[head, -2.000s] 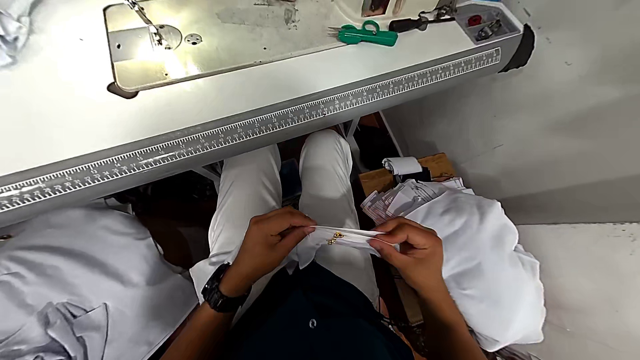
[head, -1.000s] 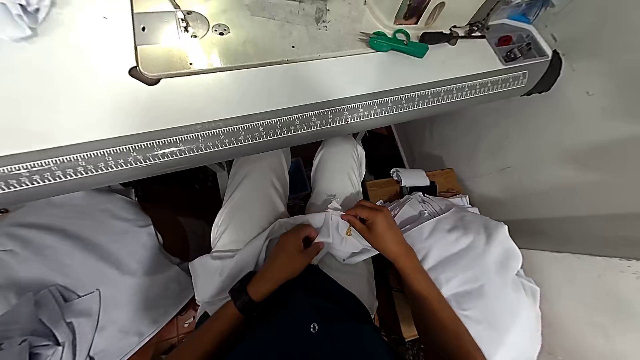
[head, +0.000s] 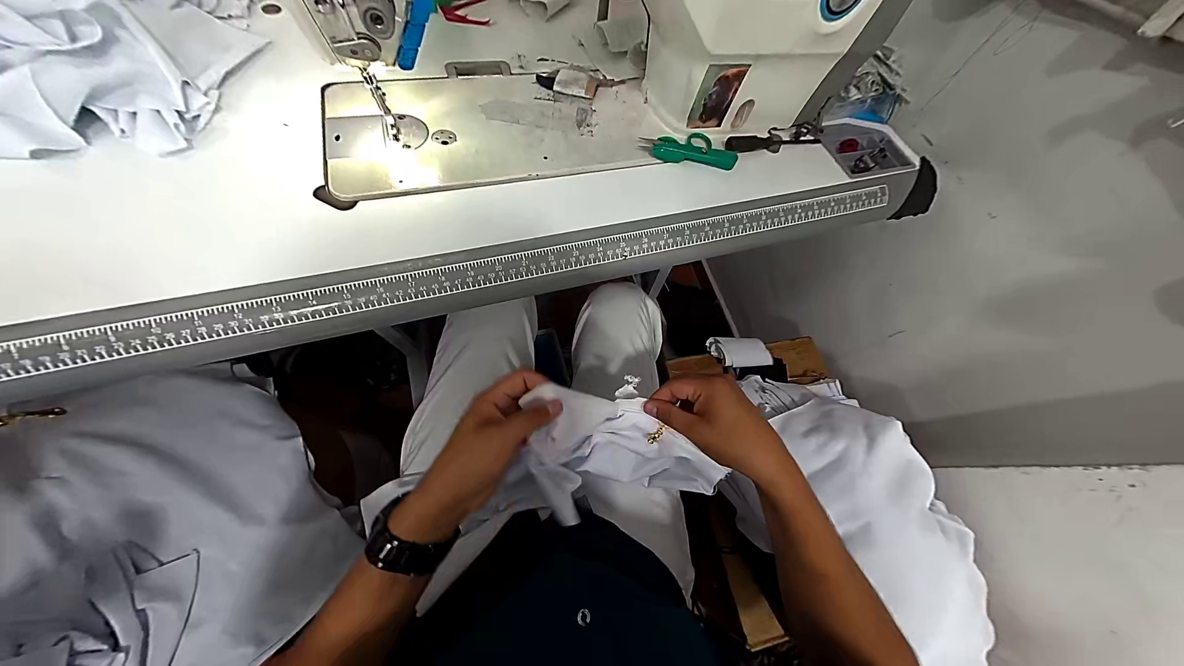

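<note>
Over my lap I hold a piece of white fabric (head: pixel 610 453) between both hands. My left hand (head: pixel 509 421), with a black watch on its wrist, pinches a raised flap of the cloth, which is slightly blurred. The thumb and fingers of my right hand (head: pixel 712 416) grip the top edge of the same cloth. A small gold-coloured ornament (head: pixel 656 434) lies on the fabric just below my right fingertips. A little white scrap or thread tuft (head: pixel 629 387) shows above the cloth, between the hands.
Ahead stands a sewing machine (head: pixel 370 37) on a white table (head: pixel 231 222) with a ruler strip (head: pixel 444 285) along its edge. Green thread snips (head: pixel 694 151) and a parts tray (head: pixel 868 153) are at its right. White cloth heaps lie left (head: pixel 157 481) and right (head: pixel 860 499) of my legs.
My hands have moved apart since one second ago, when they were close together on the cloth. The left one now lifts a flap. The view has shifted, showing more of the machine.
</note>
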